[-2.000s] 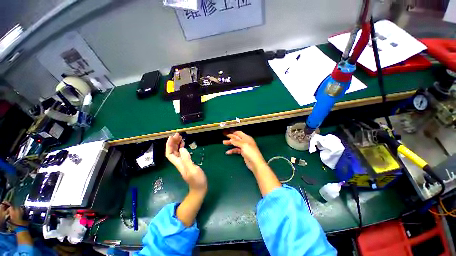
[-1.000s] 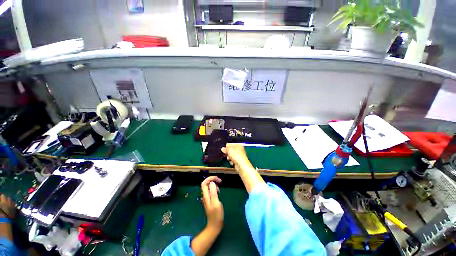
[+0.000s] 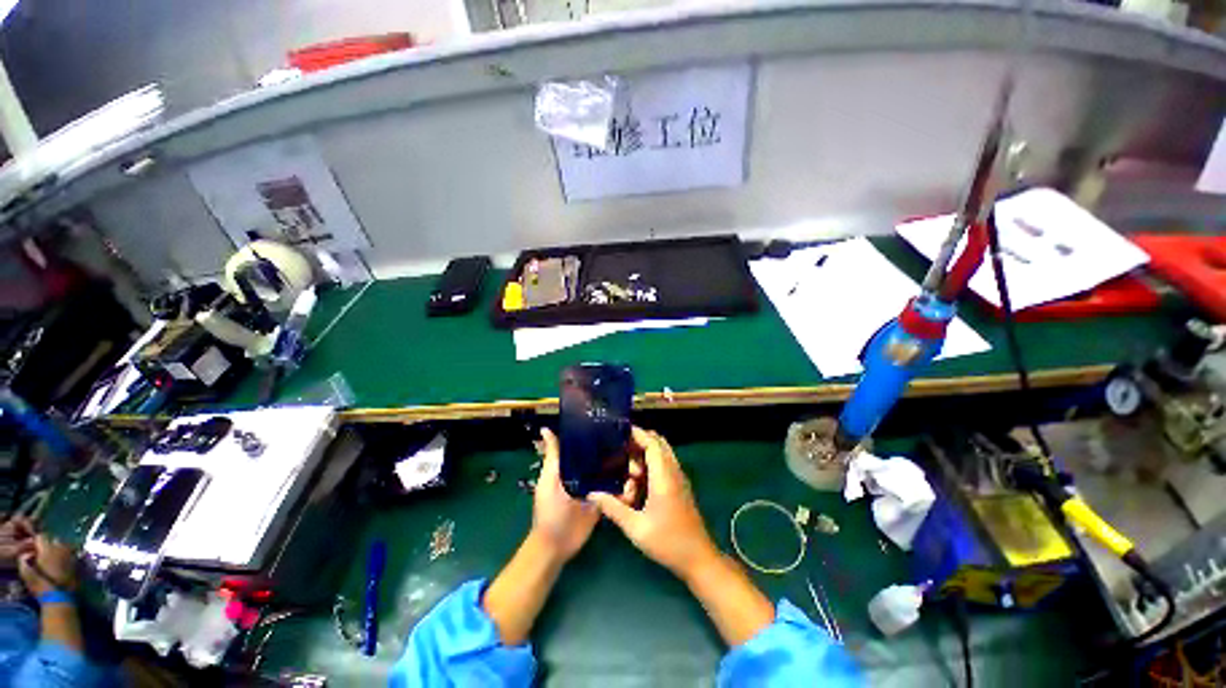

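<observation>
A black smartphone (image 3: 596,427) stands nearly upright between my hands, above the green mat at the front edge of the raised shelf. Its screen side looks dark. My left hand (image 3: 558,508) holds its lower left side. My right hand (image 3: 662,504) holds its lower right side, with the thumb near the bottom edge. Some fingers are hidden behind the phone.
The shelf holds a black parts tray (image 3: 683,278), another black phone (image 3: 459,285) and white sheets. A blue electric screwdriver (image 3: 883,376) hangs over a round pot (image 3: 819,454). On the mat lie a blue pen (image 3: 374,597), wire ring (image 3: 768,536) and tweezers. A neighbour's hands are far left.
The phone has come off the shelf towards me. My right hand has drawn back with it, and my left hand has closed on its other side. The camera view has tilted down.
</observation>
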